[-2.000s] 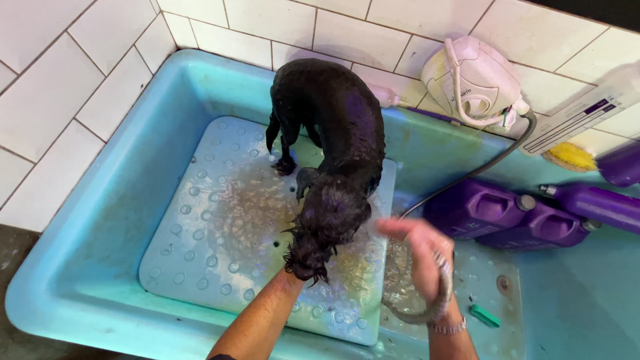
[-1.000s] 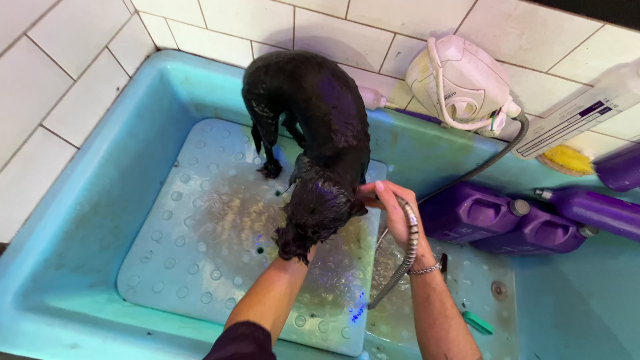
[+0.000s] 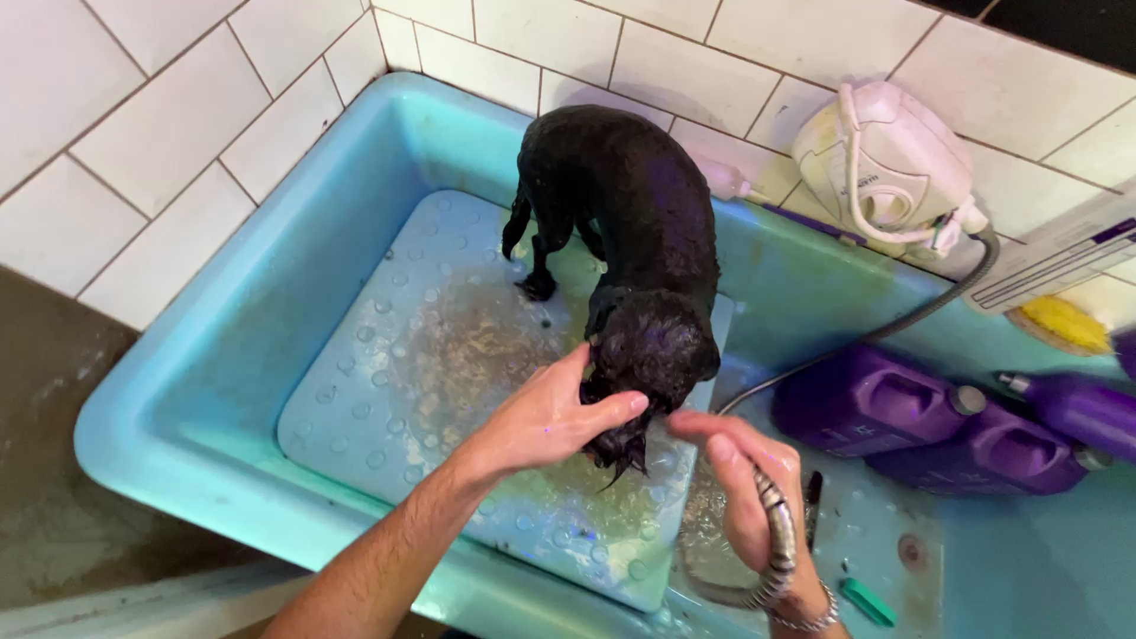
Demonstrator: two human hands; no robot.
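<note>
A wet black dog point(image 3: 630, 204) stands on a pale blue raised mat point(image 3: 355, 390) inside a turquoise tub point(image 3: 204, 479), its head lowered toward me. My left hand point(image 3: 550, 413) grips the dog's muzzle, with the thumb across the top. Close to the other side of the muzzle, my right hand point(image 3: 750, 479) has its index finger extended. A ribbed metal shower hose point(image 3: 779, 541) runs through the right palm and loops down by the wrist, which wears a bracelet. The hose's end is hidden by the fingers.
Purple jugs point(image 3: 865, 399) and a purple bottle point(image 3: 1074, 413) stand at the right. A white wall-side appliance point(image 3: 887, 169) rests behind the tub, near a yellow sponge or brush point(image 3: 1061, 324). A small green object point(image 3: 868, 602) lies right of the mat, near a round drain point(image 3: 912, 550).
My left hand has shifted from below the dog's muzzle to its side, with the thumb now over the top. The right hand has moved from beside the head down toward the muzzle.
</note>
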